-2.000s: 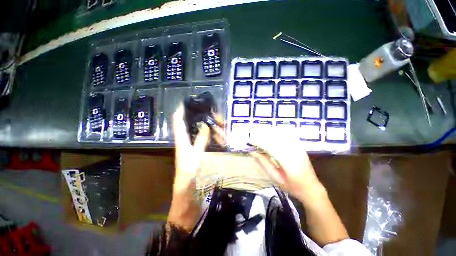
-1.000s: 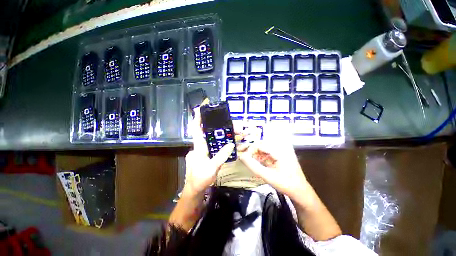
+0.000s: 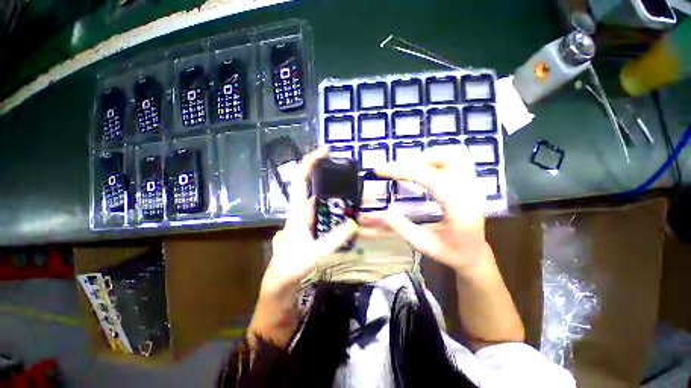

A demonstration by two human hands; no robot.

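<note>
My left hand (image 3: 294,246) holds a black keypad phone (image 3: 335,189) upright, screen at the top, in front of the bench edge. Its thumb lies over the lower keys. My right hand (image 3: 447,216) is just right of the phone, its thumb and forefinger apart. The forefinger tip is near the phone's upper right side; a small dark spot shows there, too blurred to name. The lens tray (image 3: 501,163) holds rows of square black-bordered lenses; my right hand hides part of its lower rows. The phone tray (image 3: 238,170) holds several phones and a dark flat piece in its lower right pocket.
Tweezers (image 3: 420,51) lie behind the lens tray. A loose black frame (image 3: 547,156), a whitish bottle (image 3: 551,70), thin tools (image 3: 608,114) and a blue cord (image 3: 658,186) are on the right. Open cartons (image 3: 208,292) with waste film (image 3: 564,303) stand below the bench edge.
My left hand has picked up the phone from the tray's lower right and holds it before me. My right hand came in to the phone, then its fingers spread. The view has shifted slightly.
</note>
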